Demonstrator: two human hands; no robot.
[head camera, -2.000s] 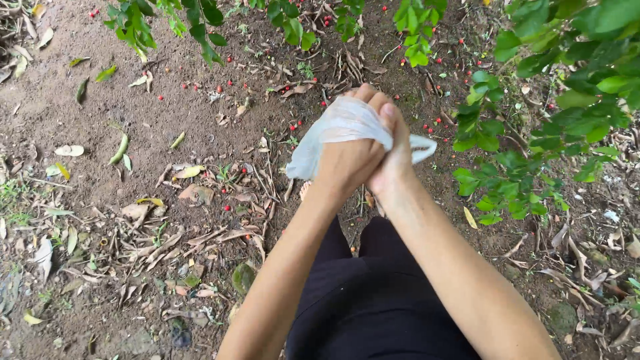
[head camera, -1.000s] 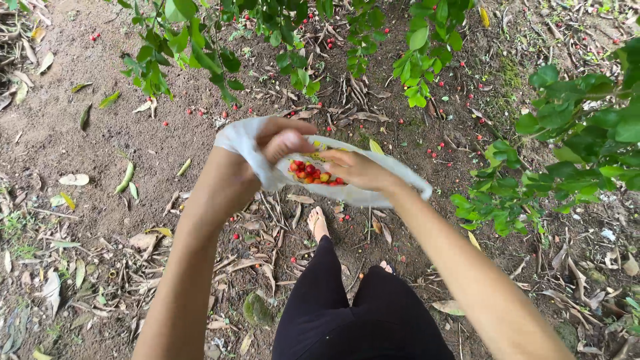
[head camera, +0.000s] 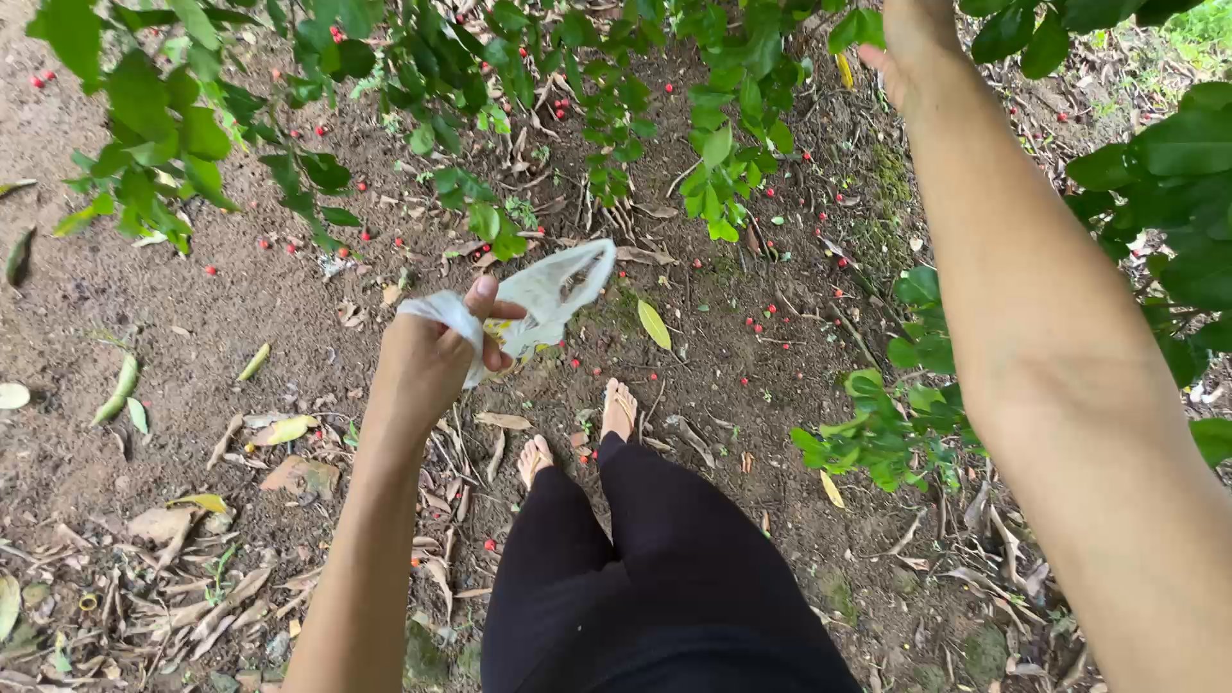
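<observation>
My left hand (head camera: 448, 337) holds a thin white plastic bag (head camera: 553, 289), one handle looped around the hand and the other handle loop standing out to the right. A little yellow shows through the bag near the fingers; the rest of its contents is hidden. My right arm reaches up to the top edge, where my right hand (head camera: 905, 58) is partly cut off beside green leaves (head camera: 857, 29). Whether its fingers hold anything cannot be seen.
Leafy branches (head camera: 751, 96) hang across the top, and more foliage (head camera: 924, 414) is at the right. Small red fruits (head camera: 751, 324) and dry leaves (head camera: 231, 597) lie scattered on the soil. My sandaled feet (head camera: 619, 409) stand below the bag.
My right hand has left the bag, where it was one second ago over red and orange fruits, and has moved up and right to the branches. My left hand still has the bag.
</observation>
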